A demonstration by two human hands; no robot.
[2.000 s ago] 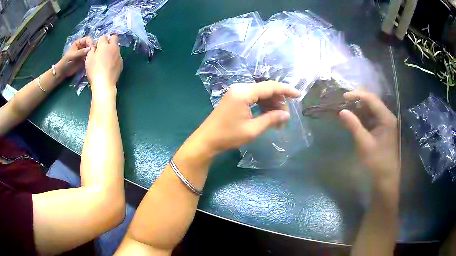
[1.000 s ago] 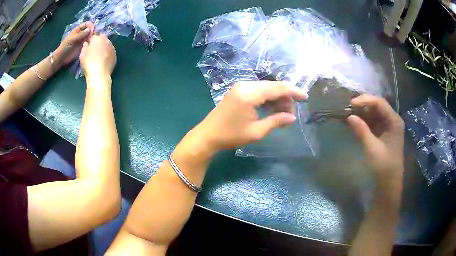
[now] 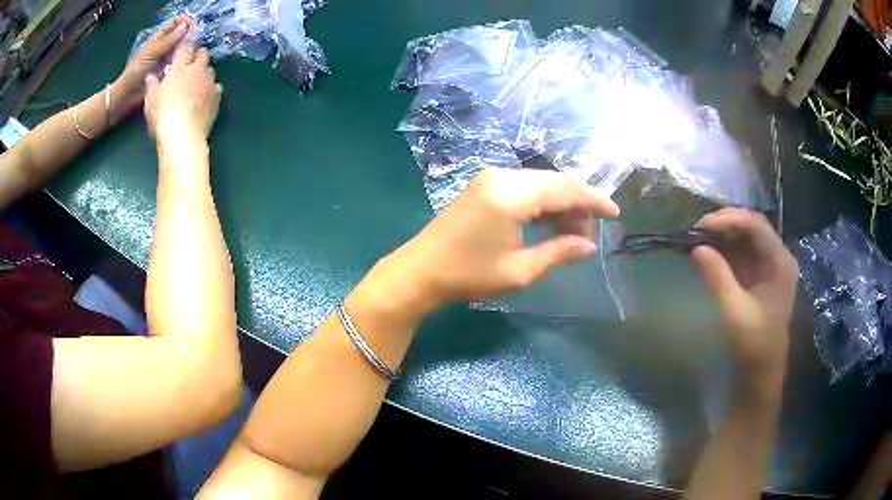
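My left hand [image 3: 518,239] is at centre, thumb and index finger spread at the upper edge of a clear zip-lock bag [image 3: 557,301]; the bag hangs behind and below the fingers, its exact grip partly hidden. My right hand [image 3: 748,259] pinches a thin dark looped cord [image 3: 660,240] between thumb and fingers. The cord points left, its free end close to the bag's upper right edge and my left fingertips. Whether the end is inside the bag is unclear. A glaring pile of clear bags [image 3: 489,98] lies just beyond both hands.
A neighbour's hands [image 3: 186,98] work at a bluish bag heap [image 3: 249,29] at upper left. A smaller bag clump [image 3: 843,293] lies at right, beyond the table seam. Pale posts [image 3: 807,49] and yellow-green scraps [image 3: 851,137] are at upper right. The green table's curved edge [image 3: 509,448] runs in front.
The cord in my right hand has come into clearer view and lies more level. Both my hands sit slightly lower and farther right in the picture. The bag by my left hand has turned.
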